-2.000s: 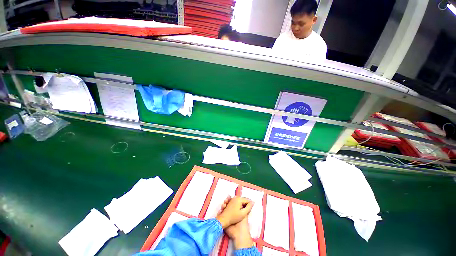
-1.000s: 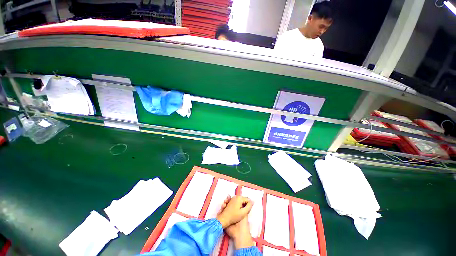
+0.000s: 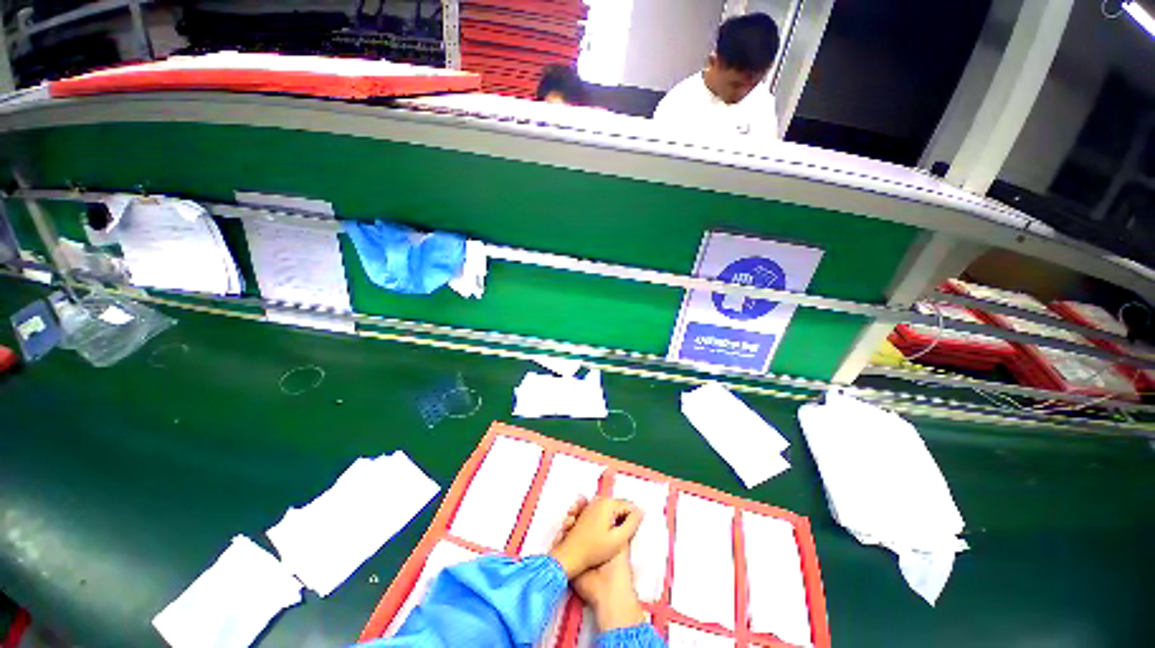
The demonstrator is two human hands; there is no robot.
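A red-orange tray [image 3: 662, 482] lies on the bench, cut off by the bottom edge. Its visible slots hold flat white rectangles, such as the white sleeve [image 3: 497, 489] in the back left slot. My left hand [image 3: 595, 532] and my right hand [image 3: 608, 585] are bare and clasped over the middle of the tray, wrists crossed. The fingers are curled and no object shows in them; the right fingers are mostly hidden. The hands and blue cuffs cover part of the middle slots. A stack of white sleeves [image 3: 352, 522] and another stack [image 3: 231, 598] lie left of the tray.
Beyond the tray lie a white scrap [image 3: 561, 395] and a folded white sleeve [image 3: 735, 434]. A puffy white bundle [image 3: 877, 475] is at right. A clear bag [image 3: 112, 327] is far left. A green partition [image 3: 570, 304] stands behind. A person [image 3: 722, 91] is beyond it.
My hands and the tray have not visibly moved. The person beyond the partition has shifted left, head lowered.
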